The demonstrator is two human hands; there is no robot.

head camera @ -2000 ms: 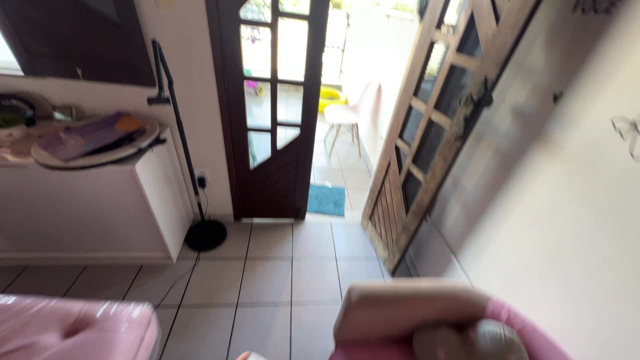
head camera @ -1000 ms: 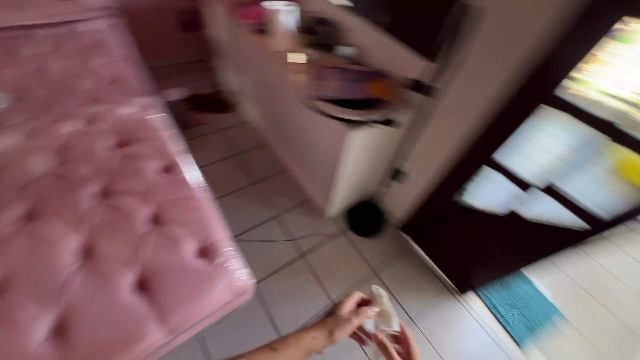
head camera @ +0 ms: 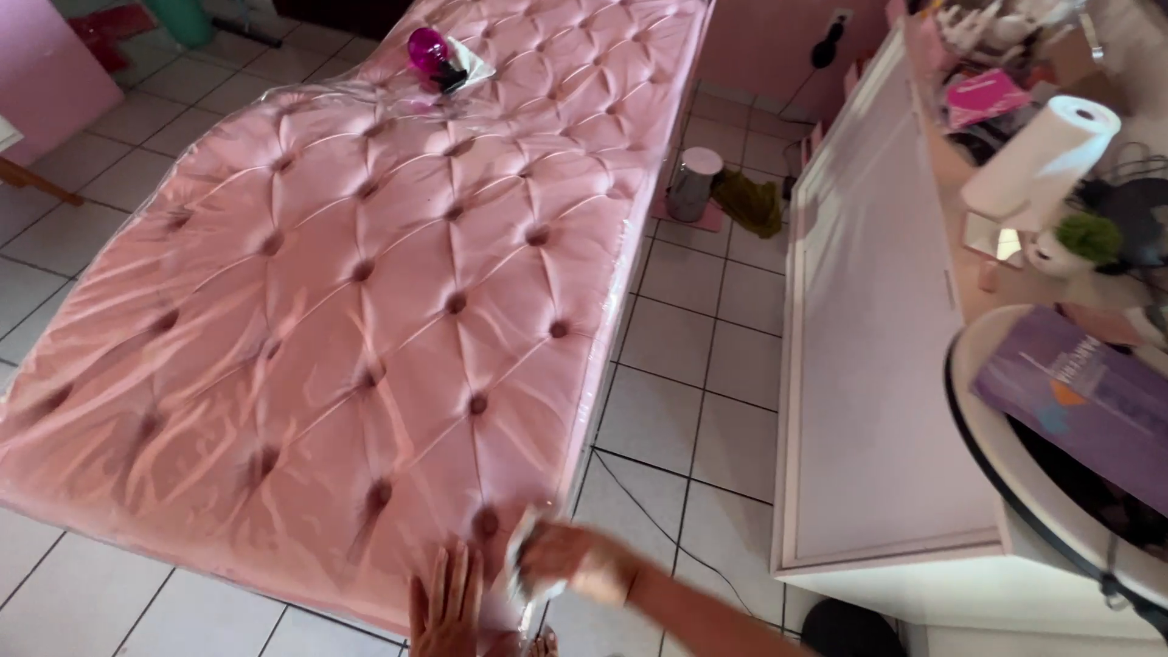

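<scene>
A pink tufted upholstered panel [head camera: 365,319], like a headboard or bed cushion, lies flat under clear plastic film. My left hand [head camera: 447,598] rests palm down on its near edge, fingers apart, holding nothing. Just to the right, my right hand [head camera: 570,561] is closed around a crumpled white cloth or paper [head camera: 522,557] at the panel's near right corner; motion blurs it. Toward the far end of the panel lie a magenta and black object [head camera: 433,57] and a white folded sheet [head camera: 471,66], both on the film.
At right stands a white cabinet [head camera: 876,365] bearing a paper towel roll [head camera: 1040,164], a small potted plant [head camera: 1088,239] and a round tray-like piece [head camera: 972,365]. A metal canister [head camera: 691,196] and an olive cloth [head camera: 750,203] are on the tiled floor, where a thin cable [head camera: 671,538] runs.
The view has swung left from the doorway to the pink panel. My hands, together over the floor a second ago with something white, are now apart at the panel's near edge.
</scene>
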